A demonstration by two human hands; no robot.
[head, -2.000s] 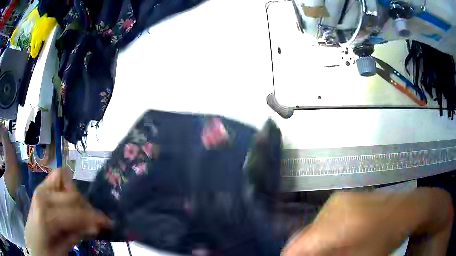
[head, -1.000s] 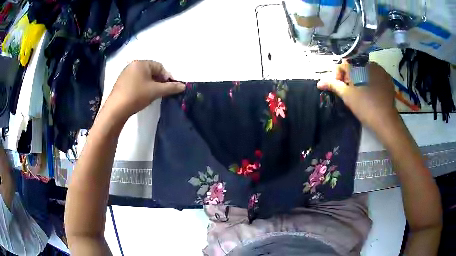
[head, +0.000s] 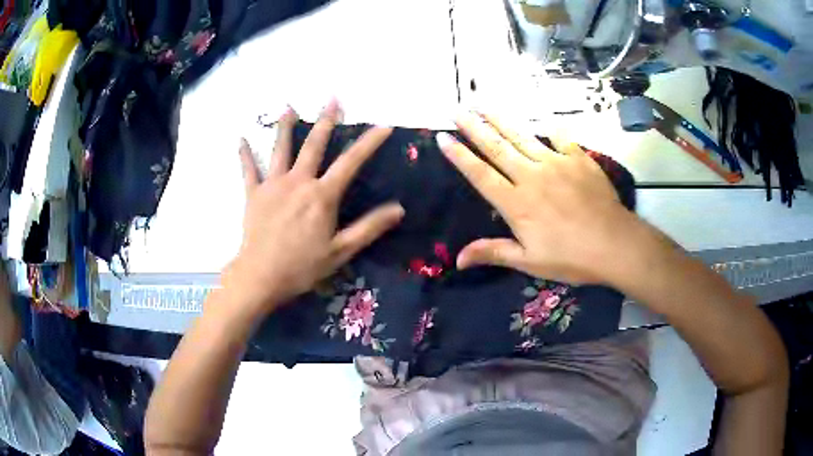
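A black garment panel with pink-red flowers [head: 401, 316] lies on the white machine table and hangs over its front edge above the lap. My left hand [head: 307, 209] lies flat on its left part with fingers spread. My right hand [head: 544, 196] lies flat on its right part, fingers spread, palm down. Neither hand grips the cloth. The upper edge of the panel runs beneath my fingertips. The sewing machine head [head: 588, 40] with its presser foot area stands just beyond my right hand.
Thread snips [head: 700, 147] and black fabric strips [head: 767, 125] lie at the right. A tension dial [head: 636, 111] is near the needle. A pile of floral pieces [head: 134, 134] and a yellow item [head: 53, 64] are at left. A measuring tape [head: 165, 297] runs along the front edge. Part of another person [head: 31, 401] shows lower left.
The panel was blurred in motion, then held stretched by its upper corners. Both hands have let go of the corners, moved inward and opened flat on the cloth.
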